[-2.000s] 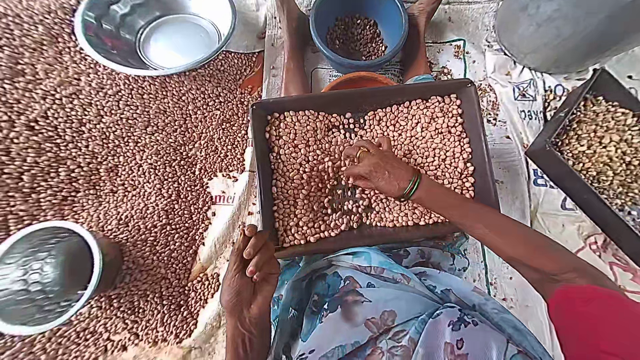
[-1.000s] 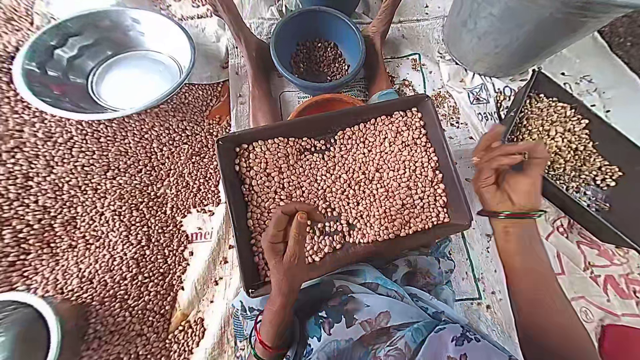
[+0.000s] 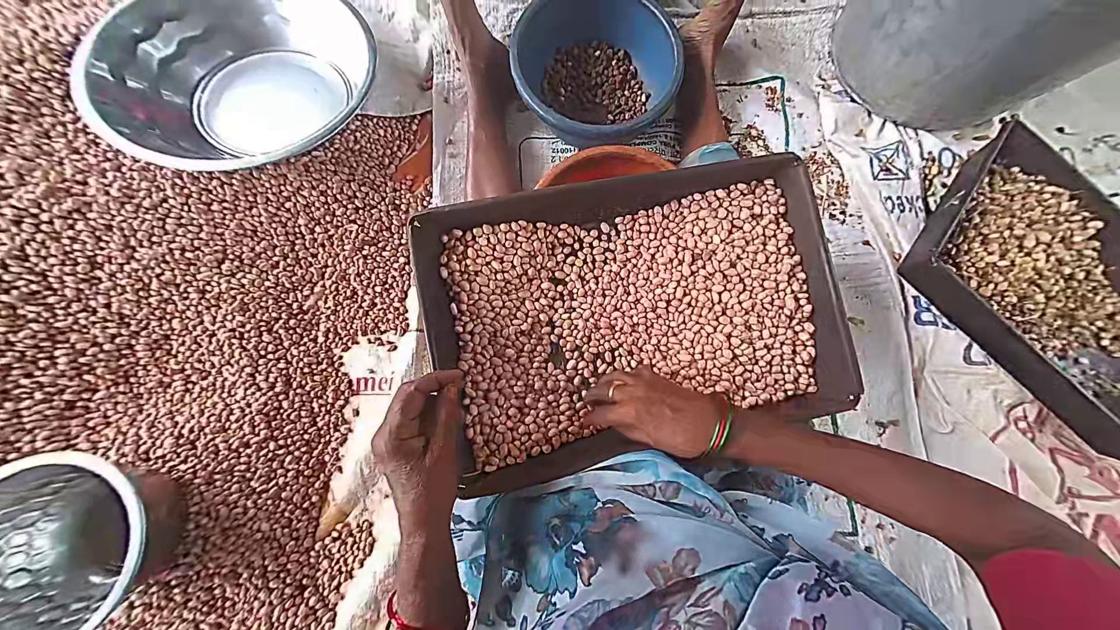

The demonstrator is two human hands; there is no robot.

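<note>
Across my lap lies a dark rectangular tray (image 3: 836,306) spread with pinkish-brown nuts or beans (image 3: 700,289), parted by a thin gap down the middle. My left hand (image 3: 420,437) is at the tray's left wall, its fingers bent near the edge; whether they grip it or hold something is unclear. Over the near part of the tray, my right hand (image 3: 652,411), with a ring and bangles at the wrist, has its fingertips down among the nuts or beans. What lies under those fingertips is hidden.
Beyond the tray are an orange bowl (image 3: 604,162) and a blue bowl (image 3: 525,52) of darker pieces between two feet. Loose nuts or beans (image 3: 219,306) cover the left, with a steel basin (image 3: 363,87) and metal pot (image 3: 131,516). At right are another dark tray (image 3: 1006,350) and a grey container (image 3: 927,61).
My right hand has come back from beside the right-hand tray to the lap tray. My left hand, over the nuts or beans a second ago, is now at the lap tray's left wall.
</note>
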